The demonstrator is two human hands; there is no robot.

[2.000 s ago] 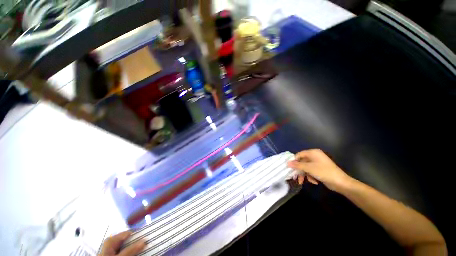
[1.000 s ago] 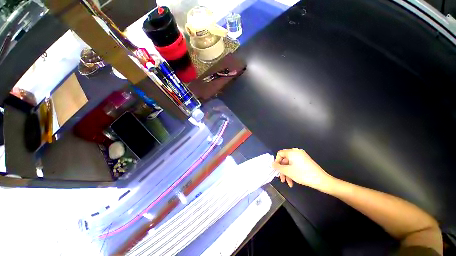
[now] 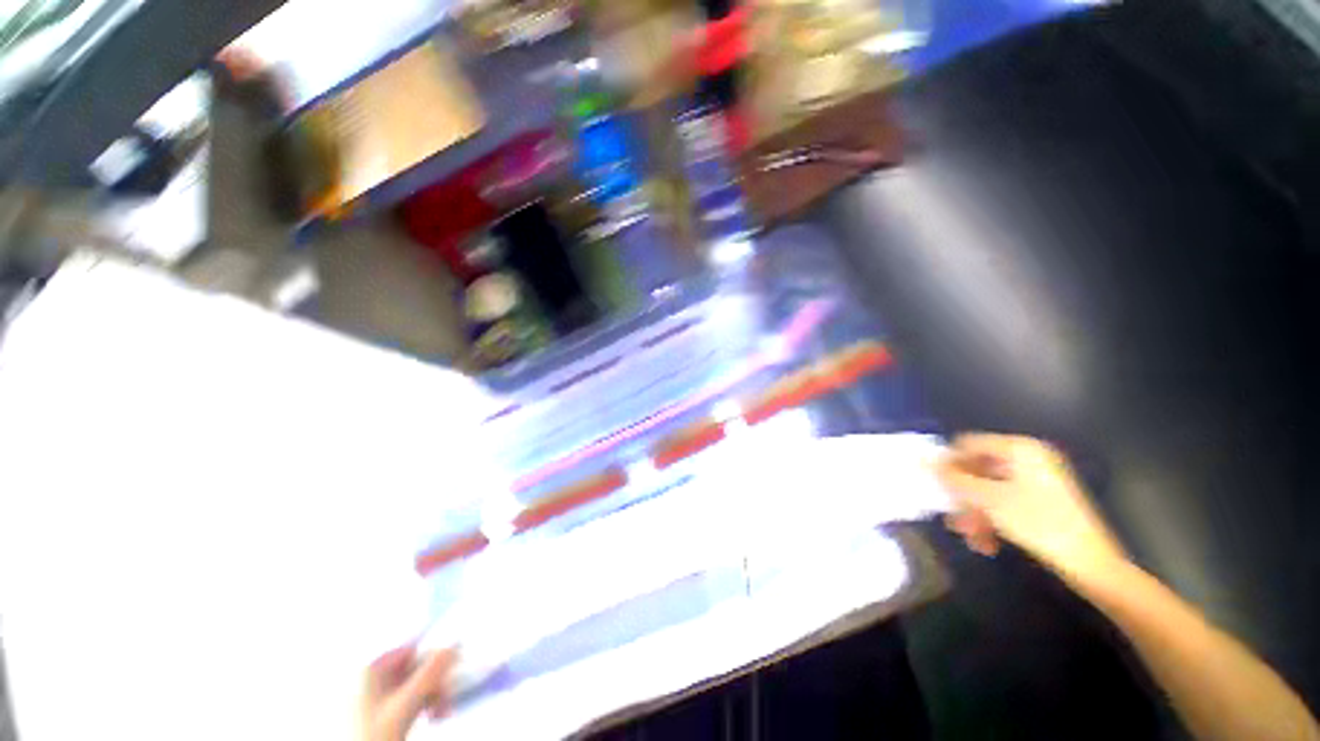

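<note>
The picture is blurred. A long cut piece [image 3: 782, 485], washed out to white, lies slantwise over the near part of the bluish plastic sewing template [image 3: 623, 391]. The template shows a pink line and a brown-red hinge band [image 3: 572, 500]. My right hand [image 3: 1013, 500] pinches the right end of the piece at the table's corner. My left hand [image 3: 408, 692], cut off by the bottom edge, is at the lower left by the white cloth's left end; blur and glare hide whether its fingers grip it.
A brown shelf [image 3: 369, 282] with a dark phone-like item and a red item stands behind the template. A blurred bottle and a brown mat [image 3: 825, 159] lie beyond. The large black table [image 3: 1042, 261] is on the right, the white tabletop [image 3: 217, 507] on the left.
The view has swung, so the template and shelf appear further right. My left hand, out of view one second ago, shows again at the bottom. My right hand still pinches the piece's end.
</note>
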